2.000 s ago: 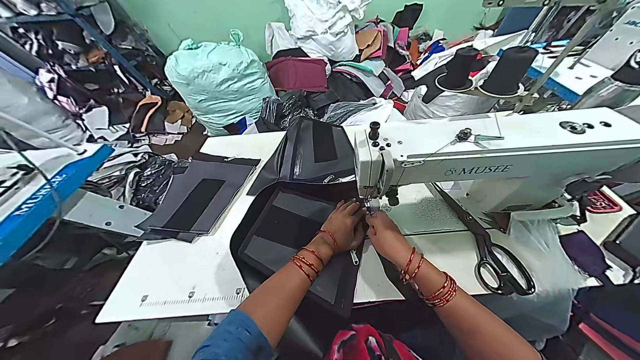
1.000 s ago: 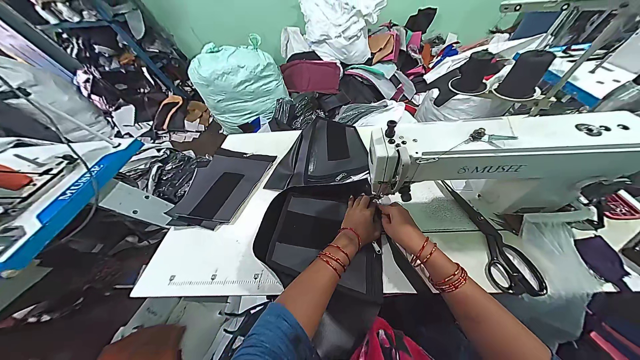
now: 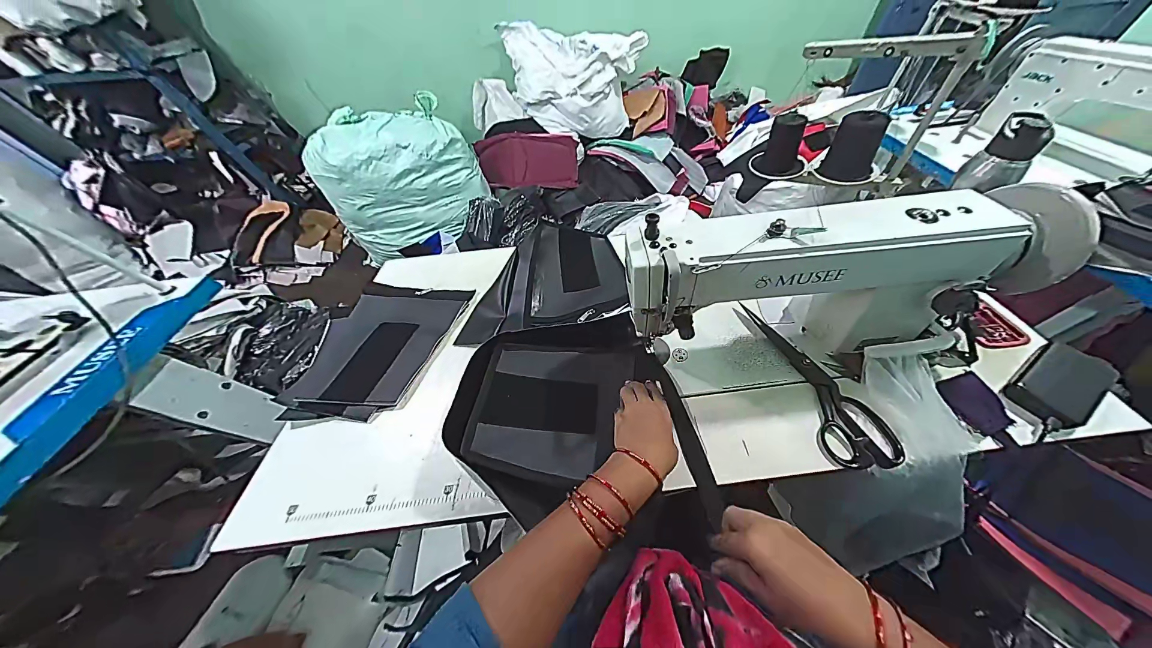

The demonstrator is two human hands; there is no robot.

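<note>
A black fabric panel with a darker strip across it [image 3: 540, 405] lies on the sewing machine's table, its right edge near the needle area of the white Musee sewing machine [image 3: 846, 261]. On that panel's right edge rests my left hand [image 3: 645, 427], fingers spread flat and pressing it down. My right hand [image 3: 751, 549], low in front of the table's edge, grips a long black fabric strip [image 3: 691, 441] that runs up toward the presser foot. Behind the panel lies another black piece with a zipper [image 3: 571, 274].
Large black scissors [image 3: 841, 409] lie right of the strip. Stacked dark panels [image 3: 378, 351] sit on the table's left side. Black thread cones [image 3: 850, 148] stand behind the machine. A pale green bag [image 3: 396, 180] and fabric scraps fill the back.
My right hand has moved from beside the needle down toward me and now holds the strip. My left hand has shifted a little away from the needle.
</note>
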